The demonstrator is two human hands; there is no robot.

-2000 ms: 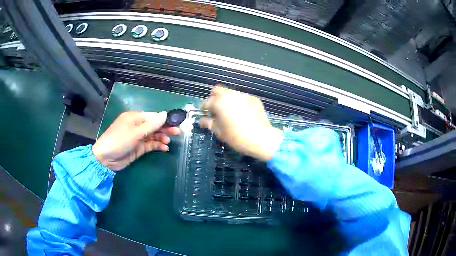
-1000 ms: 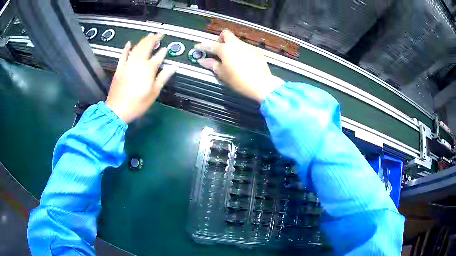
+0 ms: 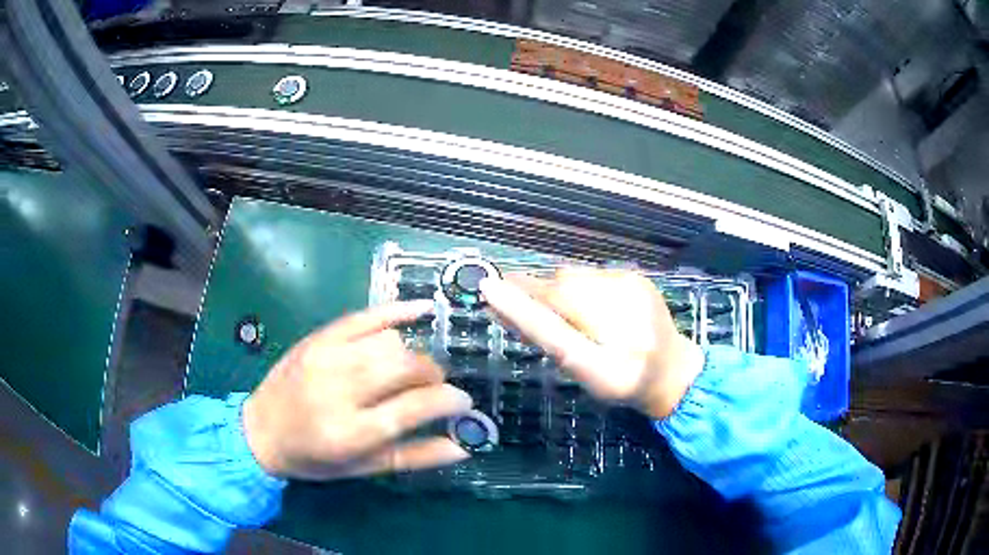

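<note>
My left hand [image 3: 363, 396] is over the left part of the clear tray [image 3: 521, 486] and holds a round unit [image 3: 473, 431] at its thumb and fingertips. The index finger points towards the tray's upper left. My right hand [image 3: 607, 336] is over the upper middle of the tray and holds another round unit [image 3: 471, 280] at its fingertips, white ring and dark centre facing up. The tray's ribbed pockets look dark in places; both hands hide part of them. A third small round unit [image 3: 249, 332] lies on the green bench mat left of the tray.
Beyond the tray, the conveyor [image 3: 434, 114] runs across between silver rails, with several round units at its left. An orange-brown strip [image 3: 607, 78] lies on the far belt. A blue bin [image 3: 819, 336] with pale scraps is right of the tray. A grey post [image 3: 108, 119] rises at left.
Both hands have come back from the conveyor to above the tray, each now with a round unit. Fewer units show on the near belt. The view has shifted a little.
</note>
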